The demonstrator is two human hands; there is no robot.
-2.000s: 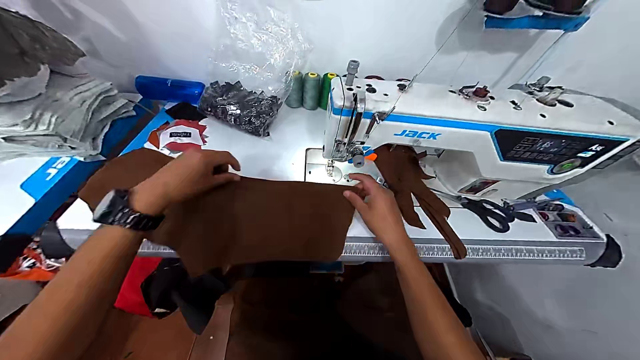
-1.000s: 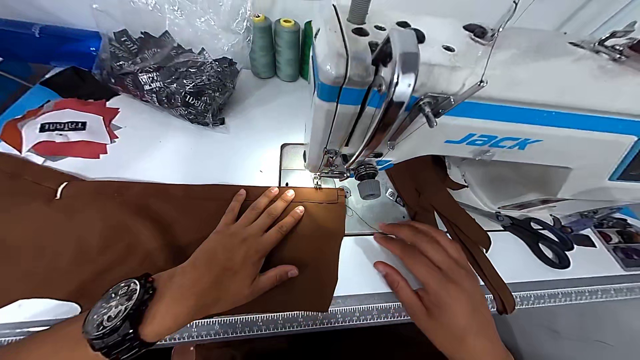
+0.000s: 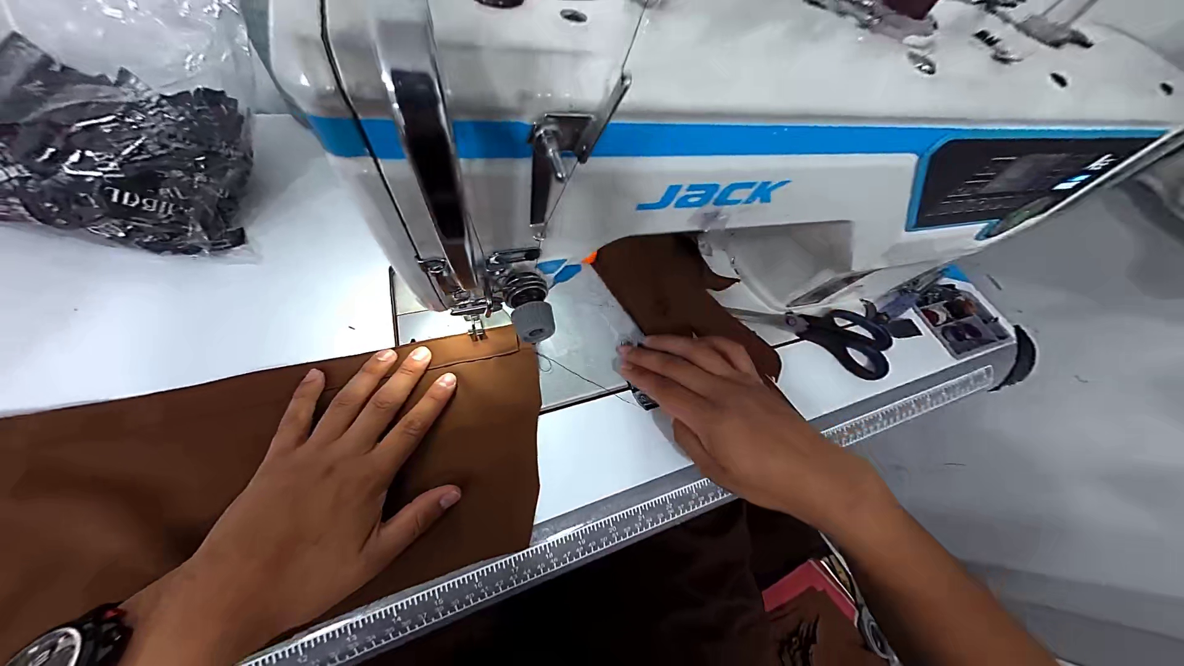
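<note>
My left hand [image 3: 342,481] lies flat on a brown fabric panel [image 3: 481,453], fingers spread, pressing it to the table. The panel's stitched upper right corner sits beneath the presser foot [image 3: 476,327] of a white Jack sewing machine [image 3: 592,194]. To the right of the panel, my right hand [image 3: 731,407] rests by the machine bed with its fingers together, over a small dark metal object [image 3: 642,397] that is mostly hidden; whether they grip it is unclear. A loose thread [image 3: 573,372] runs from the panel's corner toward those fingers.
Brown fabric strips [image 3: 657,287] lie under the machine arm. Right of them are black-handled scissors [image 3: 846,340] and a tray of small parts [image 3: 967,324]. A plastic bag of black labels [image 3: 129,166] stands at the upper left. A measuring tape [image 3: 573,546] runs along the front edge.
Two seconds ago both hands held the panel; my left hand now presses it flat under the presser foot. My right hand has left it and lies farther right. The view has moved closer.
</note>
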